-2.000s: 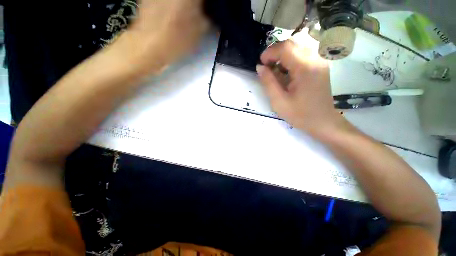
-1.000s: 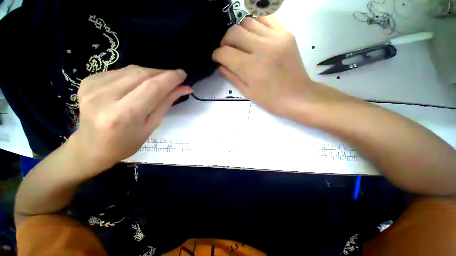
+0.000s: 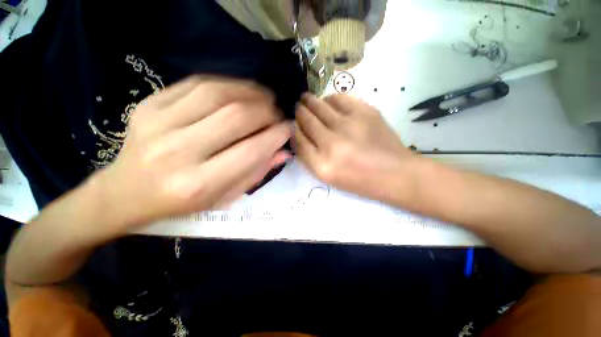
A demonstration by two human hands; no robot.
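The black garment piece (image 3: 191, 39) with cream embroidery lies on the white table, left of and up to the needle area. My left hand (image 3: 204, 141), blurred, pinches its edge near the middle; a dark bit of cloth shows below the fingertips. My right hand (image 3: 356, 145) has its fingertips at the same cloth edge, just in front of the presser foot (image 3: 319, 76) and touching or nearly touching my left fingertips. The exact grip of the right fingers is hidden. The cream ribbed knob (image 3: 342, 43) is right of the needle bar.
Black thread snips (image 3: 461, 99) and a white-handled tool (image 3: 530, 70) lie on the right of the table. A tangled dark thread clump (image 3: 486, 50) is behind them. The table's front edge (image 3: 316, 239) has ruler markings. Black embroidered cloth (image 3: 296, 283) covers the lap.
My left hand has moved right and reached my right hand at the cloth edge. The right hand sits lower in view. The knob and foot show lower and more fully.
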